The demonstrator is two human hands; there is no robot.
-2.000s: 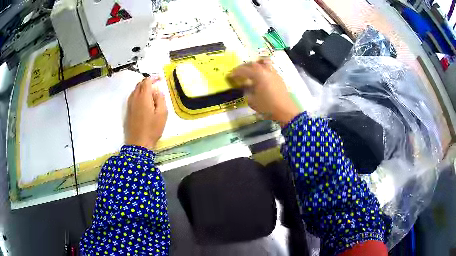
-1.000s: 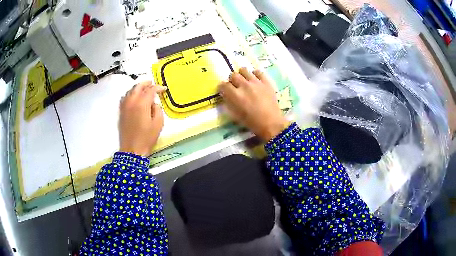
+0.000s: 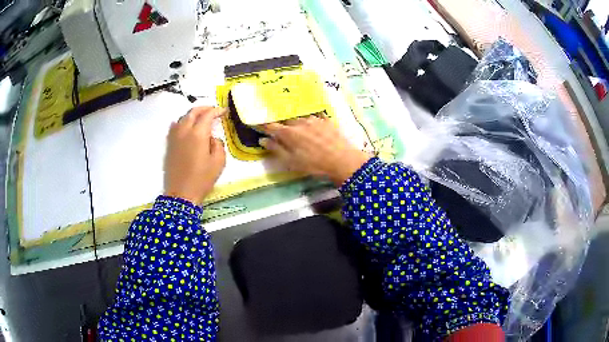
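Observation:
The yellow translucent template (image 3: 289,98) lies on the white carrier board (image 3: 137,170), with a black strip (image 3: 262,65) along its far edge. A black fabric piece (image 3: 244,131) shows in the template around the lid's left and near edges. My left hand (image 3: 194,153) rests at the template's left edge, its fingertips on the yellow rim; it holds nothing that I can see. My right hand (image 3: 309,145) lies flat over the template's near right part, fingers apart, and hides the near edge there. A stack of black panels (image 3: 298,274) lies at the table edge near my body.
The white machine head (image 3: 143,43) stands at upper left, with a black cable (image 3: 87,174) hanging down. A second yellow template (image 3: 57,100) lies beside it. A clear plastic bag (image 3: 534,160) with black pieces is at right. Loose black pieces (image 3: 433,72) and a green item (image 3: 370,51) lie beyond.
One second ago the template showed a full yellow area with a thin black outline; now black fabric shows around the lid's edge. My right hand has moved left across the template's near edge.

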